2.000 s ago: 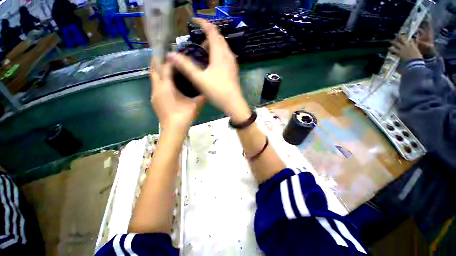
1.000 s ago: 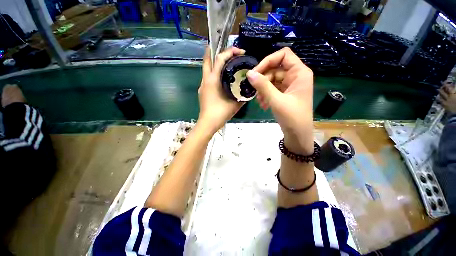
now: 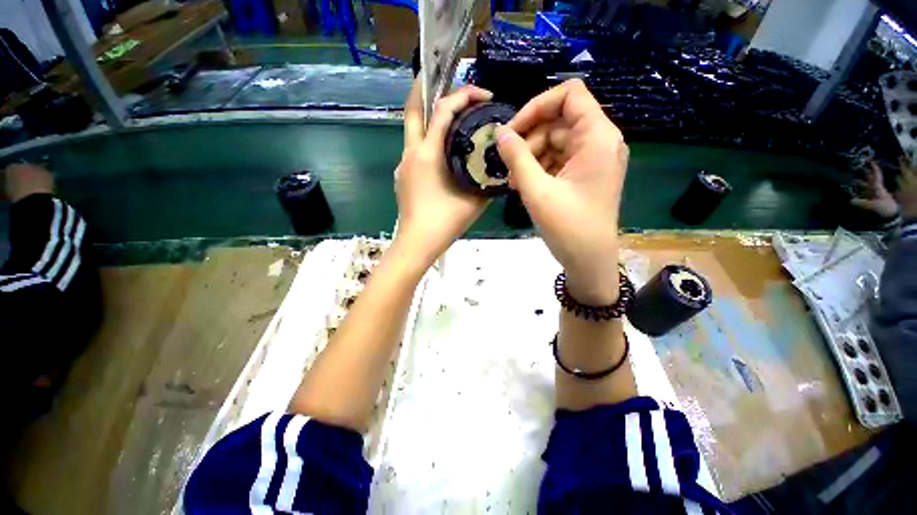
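My left hand (image 3: 430, 191) holds a black cylindrical housing (image 3: 465, 129) with its open end turned toward me, and also a long white blister tray (image 3: 440, 45) standing upright. A cream insert ring (image 3: 483, 161) with a dark centre shows in the housing mouth. My right hand (image 3: 575, 166) has thumb and forefinger at the right edge of the ring; whether they pinch it is hidden. Another black housing with a cream ring (image 3: 669, 302) stands tilted in view at the right edge of the white work sheet (image 3: 483, 402).
The green conveyor belt (image 3: 171, 181) carries black housings at left (image 3: 304, 203), at right (image 3: 702, 197) and one partly behind my hands. White pocketed trays (image 3: 352, 292) lie under my left forearm; another tray (image 3: 860, 367) lies at right. Neighbours' hands show at both sides.
My hands stay at the housing mouth, with small finger movement. The belt housings at left and right have shifted rightward. The neighbour's hands at right are now more visible.
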